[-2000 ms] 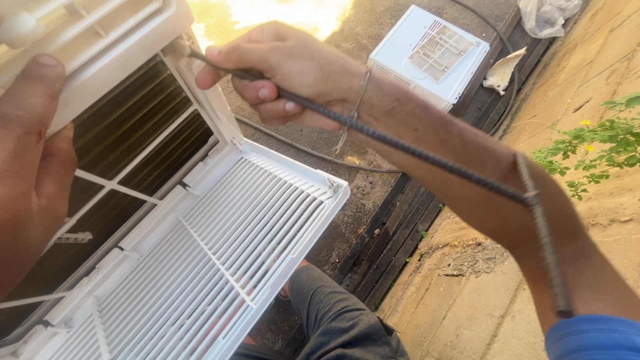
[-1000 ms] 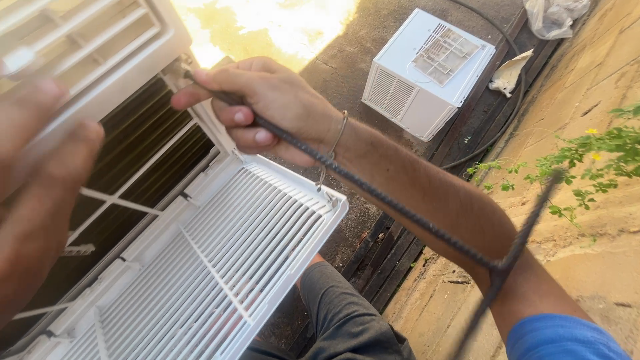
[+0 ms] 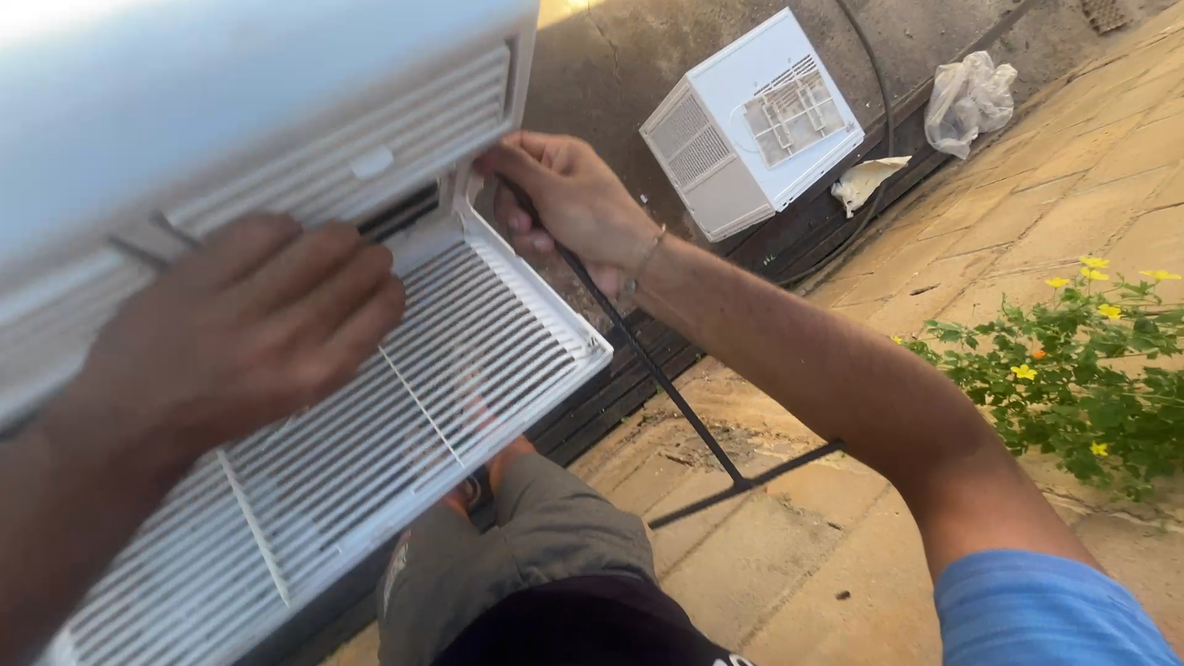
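A white slatted air conditioner grille slopes across the lower left below a white casing panel with louvres. A narrow dark gap lies between them. My left hand, blurred, is over the panel's lower edge with its fingers curled; what it grips is hidden. My right hand is at the unit's right corner, closed around the upper part of a dark ribbed metal rod. The rod slants down to the right and ends in a crossbar. Its upper tip is hidden by the fingers.
A white boxy air conditioner lies at the upper right beside a dark cable. Near it are a clear plastic bag and a pale scrap. Dark boards border sandy paving with a yellow-flowered plant.
My left hand has come from the left edge to over the panel's lower edge. The dark opening is mostly covered by the panel. The rod's crossbar end has swung down and left, my right hand still holding it.
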